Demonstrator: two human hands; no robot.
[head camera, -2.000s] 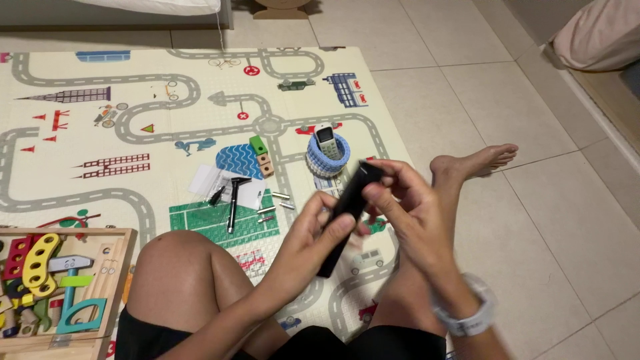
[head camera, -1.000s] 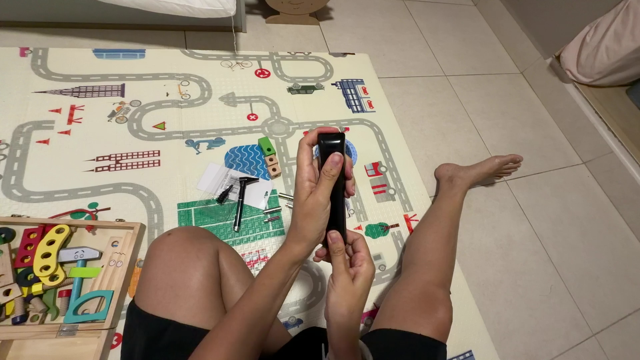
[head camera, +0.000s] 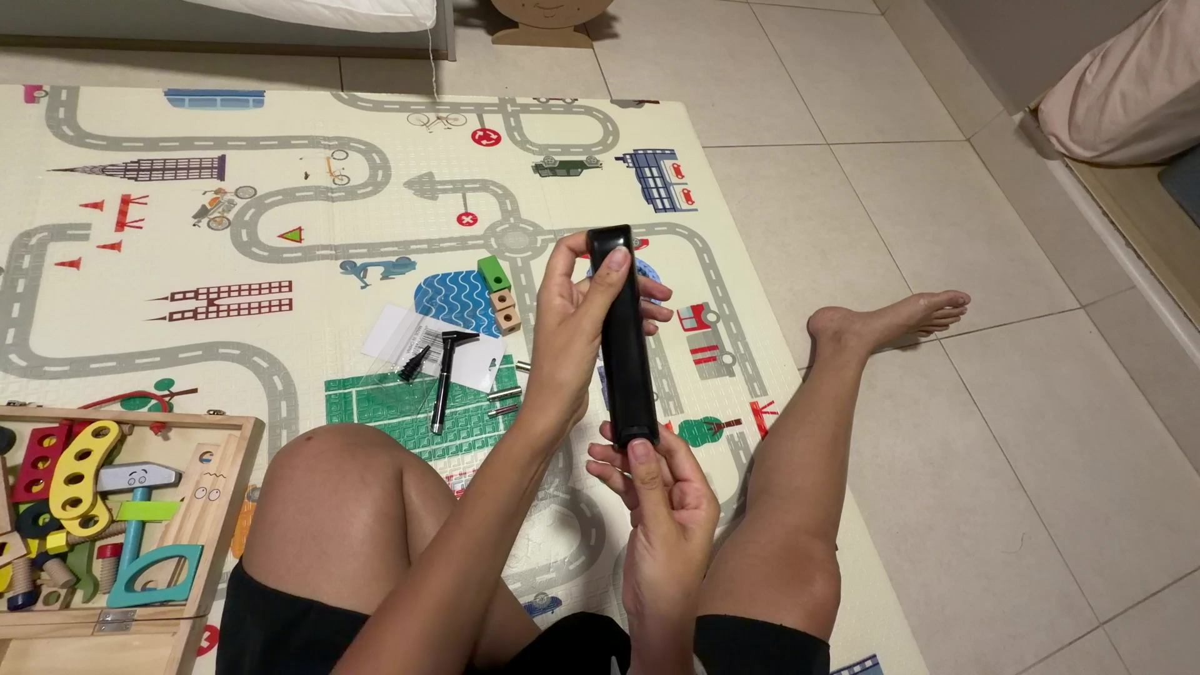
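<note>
A long black plastic object (head camera: 626, 347), perhaps a remote control, stands roughly upright between my hands. My left hand (head camera: 577, 314) grips its upper part, thumb across the front. At the bottom end, my right hand (head camera: 656, 487) pinches it with thumb and fingers. On the mat to the left lie a black otoscope-like tool (head camera: 444, 380), a small black cone-shaped piece (head camera: 413, 364) and a clear plastic bag with a white card (head camera: 394, 328). Small metal cylinders (head camera: 503, 395) lie beside my left forearm. The blue woven basket (head camera: 647, 271) is mostly hidden behind my left hand.
A wooden toy toolbox (head camera: 242, 469) with toy tools stands at the left. Green and plain wooden blocks (head camera: 493, 273) lie on the printed play mat (head camera: 309, 375). My bent legs flank the work area, one foot (head camera: 881, 323) on the floor tiles. A cardboard figure (head camera: 548, 19) stands at the top.
Two seconds ago the black object was tilted, with my right hand at its upper end. Now it is nearly upright, my left hand is at the top and my right hand at the bottom.
</note>
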